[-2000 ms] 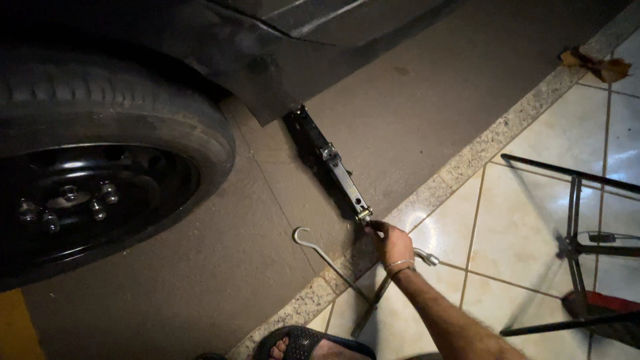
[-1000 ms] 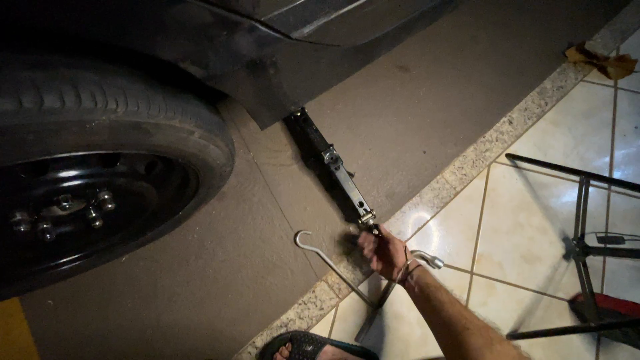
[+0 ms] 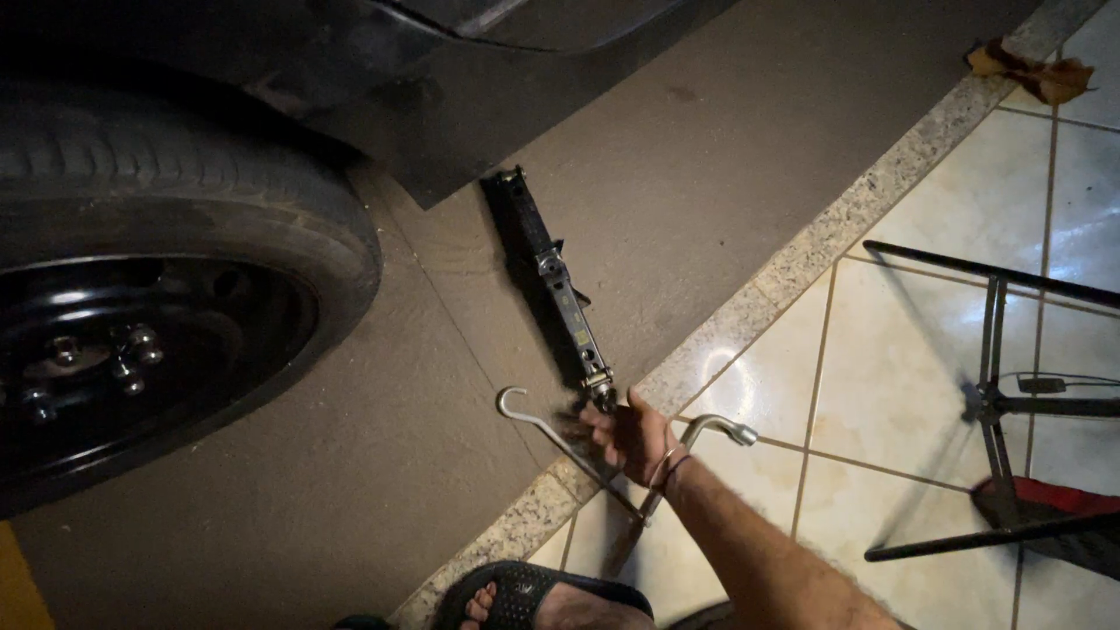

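Observation:
A dark metal scissor jack [image 3: 560, 289], folded nearly flat, lies on the brown floor beside the car's lower edge. My right hand [image 3: 632, 442] is at the jack's near end, just below its screw eye. Its fingers are apart and slightly blurred, with the thumb towards the eye. Whether a fingertip touches the eye is unclear. A hooked metal rod [image 3: 560, 442] lies to the left of that hand and runs beneath it. An L-shaped lug wrench [image 3: 719, 423] extends behind my wrist, its socket end to the right. My left hand is out of view.
The car's wheel [image 3: 184, 337] with black rim and lug nuts stands at left, under the dark bodywork [image 3: 420, 105]. A granite strip [image 3: 787, 276] borders pale tiles. A black metal stand [image 3: 989, 402] and dry leaf [image 3: 1032, 74] are at right; my sandalled foot [image 3: 542, 599] is below.
My right hand's fingers, pinched at the jack's near end two seconds ago, are now spread just below it. The hooked rod and wrench remain beside and beneath the hand.

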